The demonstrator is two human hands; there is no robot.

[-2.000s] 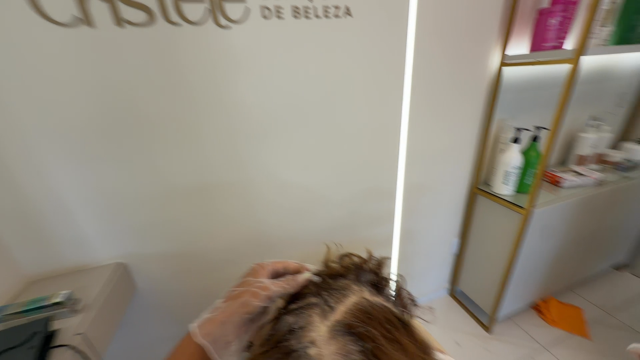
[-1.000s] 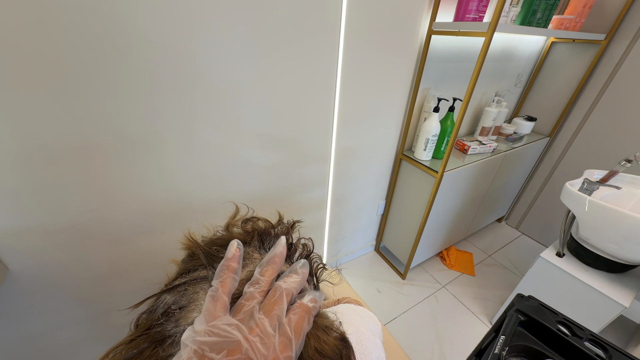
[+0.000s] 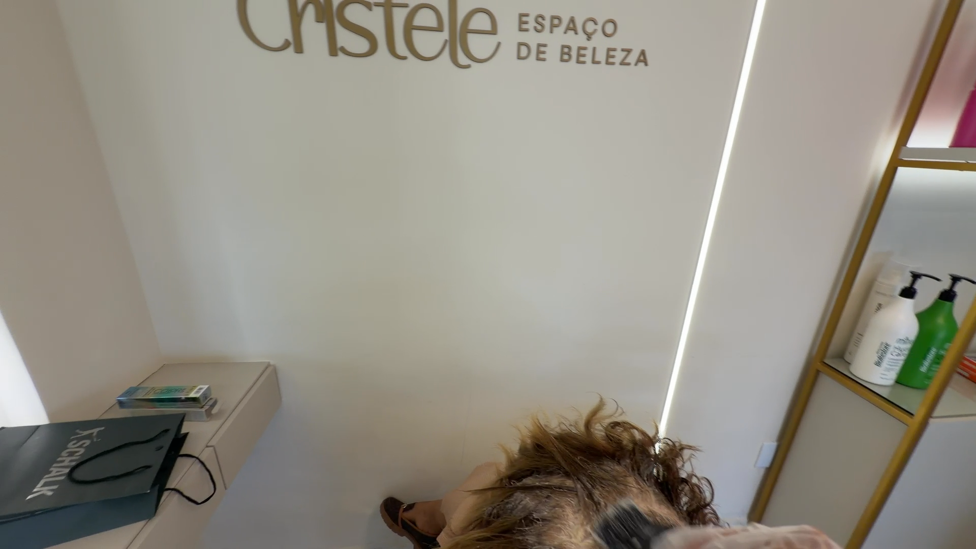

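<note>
At the bottom edge of the head view, my right hand [image 3: 751, 537] in a clear plastic glove holds a black tint brush [image 3: 627, 526]. Its bristles touch the crown of a seated person's hair [image 3: 560, 476], which looks damp and coated near the roots. The lower part of the hand is cut off by the frame. My left hand is outside the view. Part of the person's leg and a dark shoe [image 3: 408, 520] show to the left of the head.
A wall shelf-desk [image 3: 221, 396] at left bears thin boxes [image 3: 164, 396] and a dark paper bag [image 3: 84, 473]. At right, a gold-framed shelf [image 3: 858, 389] holds a white pump bottle [image 3: 886, 339] and a green one [image 3: 929, 343]. A wall with raised lettering and a light strip [image 3: 709, 221] stands ahead.
The gloved hand spread on the hair a second ago no longer shows there; a hand with a black brush is now at the crown. The view has swung left.
</note>
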